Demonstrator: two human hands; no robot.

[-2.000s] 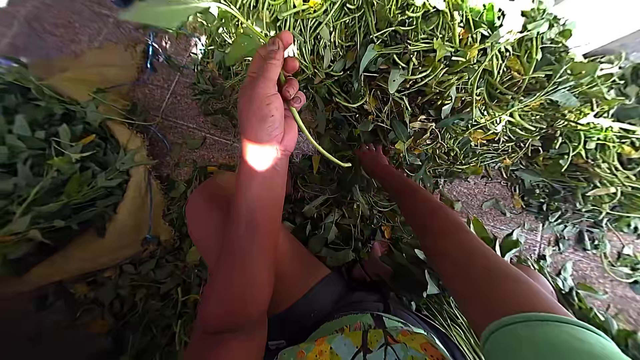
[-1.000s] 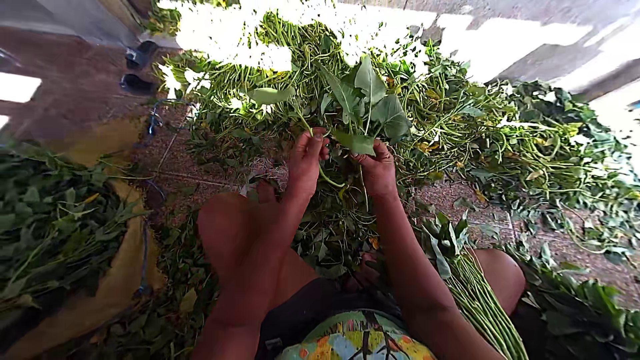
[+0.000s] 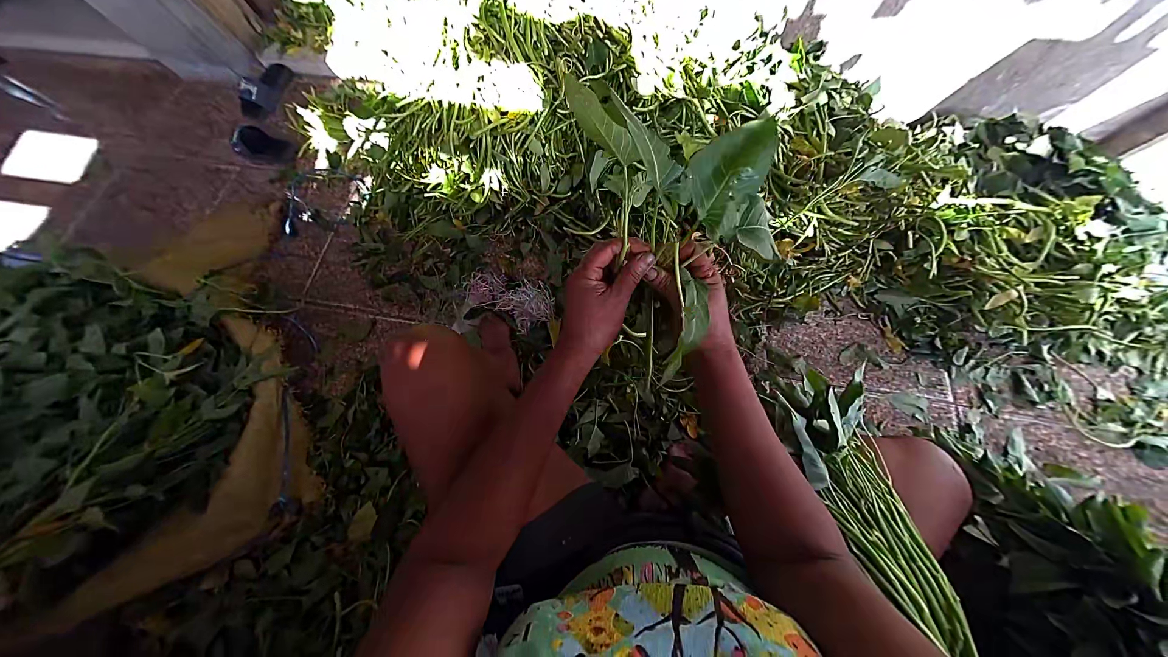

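Both hands meet in front of my knees around a few leafy green stems (image 3: 653, 224) with broad pointed leaves at the top. My left hand (image 3: 598, 297) pinches a stem between thumb and fingertips. Beside it, my right hand (image 3: 698, 292) holds the other stems, its fingers partly hidden by leaves and a leaf hanging over the palm. A bundle of long green stems (image 3: 899, 538) lies over my right thigh, its leaves toward the knee. Beyond my hands spreads a large heap of cut leafy stems (image 3: 511, 173).
At the left, dark leafy greens (image 3: 100, 392) lie on a tan cloth sheet (image 3: 242, 456) with a blue cord. Dark sandals (image 3: 263, 141) sit on the tiled floor at the upper left. Pinkish string (image 3: 520, 299) lies near my left foot. More leaves (image 3: 1068, 547) lie at the lower right.
Two seconds ago my left hand was raised with one stem and my right hand reached into the heap. Both now hold leafy stems together. The view has shifted.
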